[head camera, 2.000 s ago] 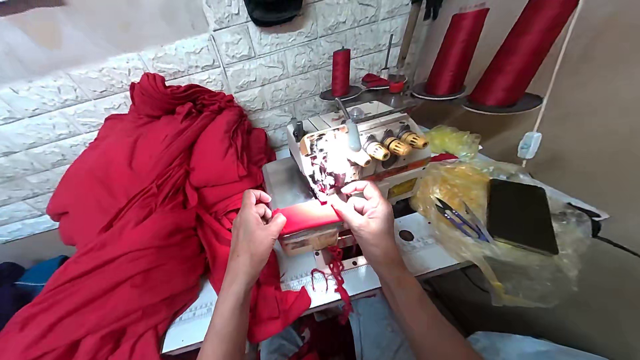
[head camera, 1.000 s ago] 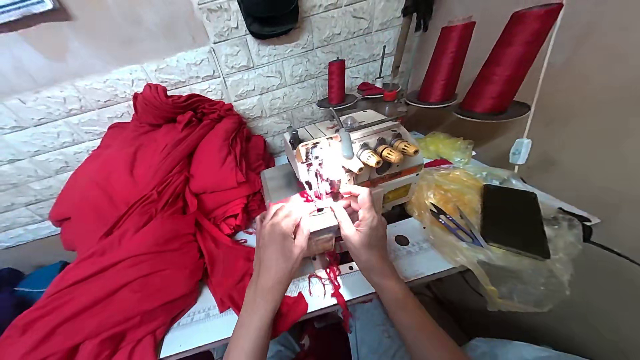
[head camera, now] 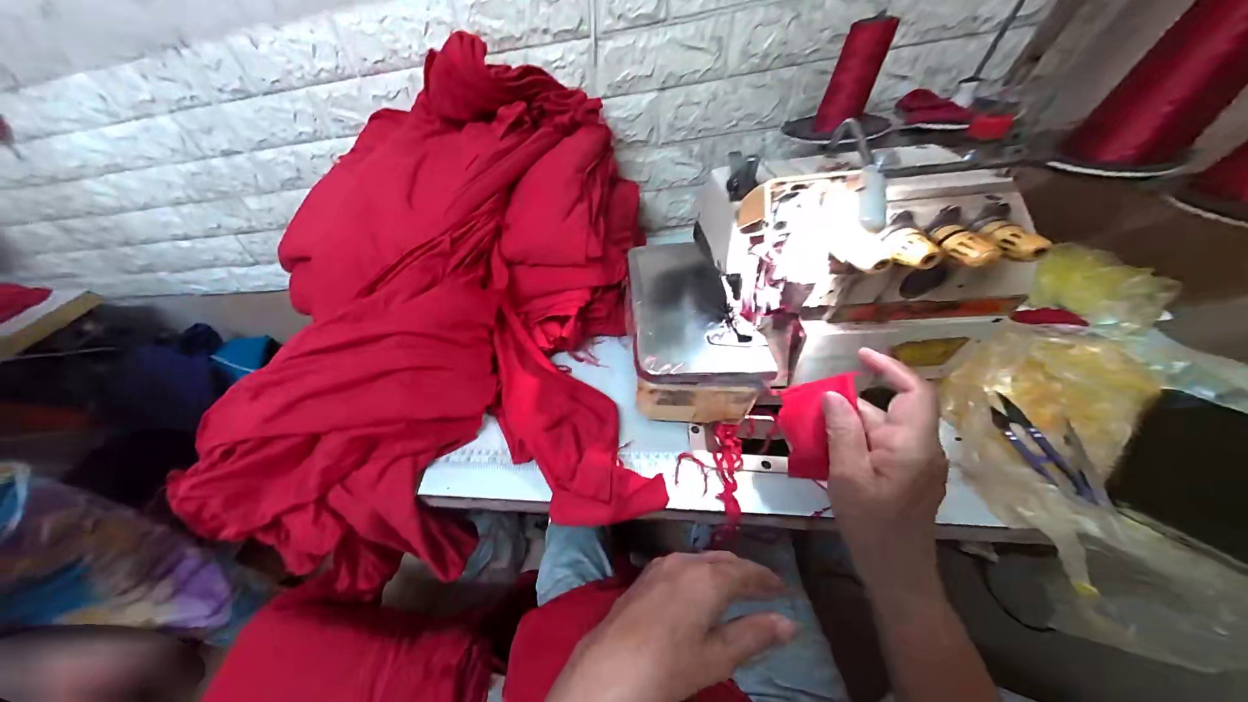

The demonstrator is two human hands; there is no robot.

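Between thumb and fingers my right hand (head camera: 882, 444) holds a small folded red fabric piece (head camera: 817, 424), just in front of the overlock sewing machine (head camera: 858, 244). My left hand (head camera: 687, 619) is above my lap, below the table edge, fingers somewhat spread and with nothing seen in it; its palm faces away. Red cloth (head camera: 570, 604) lies on my lap beneath it. The machine's lamp shines on the needle area, beside the metal work plate (head camera: 682, 312). A tangle of red thread chain (head camera: 728, 478) hangs over the white table's (head camera: 487, 480) front edge.
A large heap of red fabric (head camera: 419, 273) covers the table's left part and spills over its edge. Red thread cones (head camera: 858, 73) stand behind the machine. At right, thread snips (head camera: 1043, 448) lie on a clear plastic bag (head camera: 1111, 370) beside a dark flat object (head camera: 1185, 468).
Both hands have left the needle area. The right hand has drawn back to the right with the red piece; the left has dropped to above the lap. The view has swung down and left.
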